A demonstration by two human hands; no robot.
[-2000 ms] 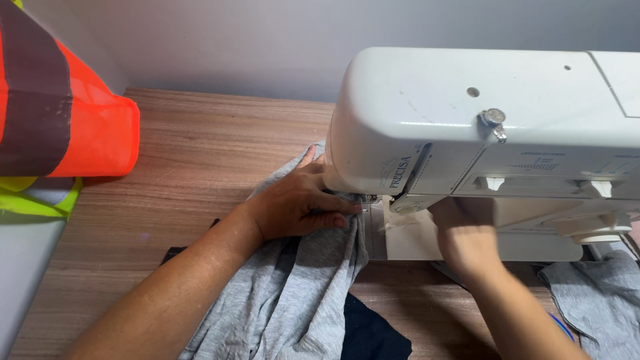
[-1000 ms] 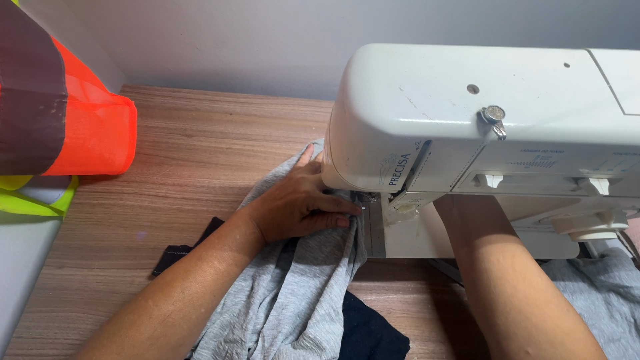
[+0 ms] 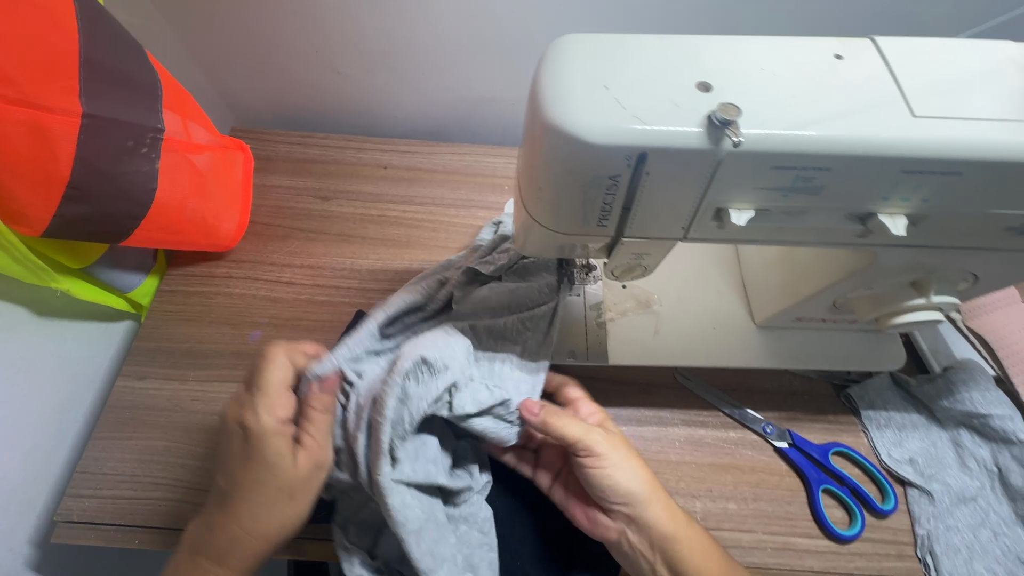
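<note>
Heather-grey knit fabric (image 3: 432, 496) hangs bunched between my hands in front of the white sewing machine (image 3: 768, 96). Its upper part runs back to the presser foot (image 3: 582, 272), lying left of it; whether the foot is up or down I cannot tell. My left hand (image 3: 276, 440), slightly blurred, pinches the fabric's left edge between thumb and fingers. On the right, my right hand (image 3: 588, 456) grips another edge, thumb on top and fingers beneath. Dark fabric (image 3: 536, 520) lies under the grey one, partly hidden.
Blue-handled scissors (image 3: 808, 464) lie on the wooden table (image 3: 344, 192), right of my right hand. Another grey fabric piece (image 3: 960, 456) is at the right edge, near pink material (image 3: 996, 328). An orange and yellow reflective vest (image 3: 192, 168) hangs over the left edge.
My right hand has come out from under the machine's arm and taken hold of the grey fabric. My left hand has moved away from the presser foot, toward the lower left. The scissors now show.
</note>
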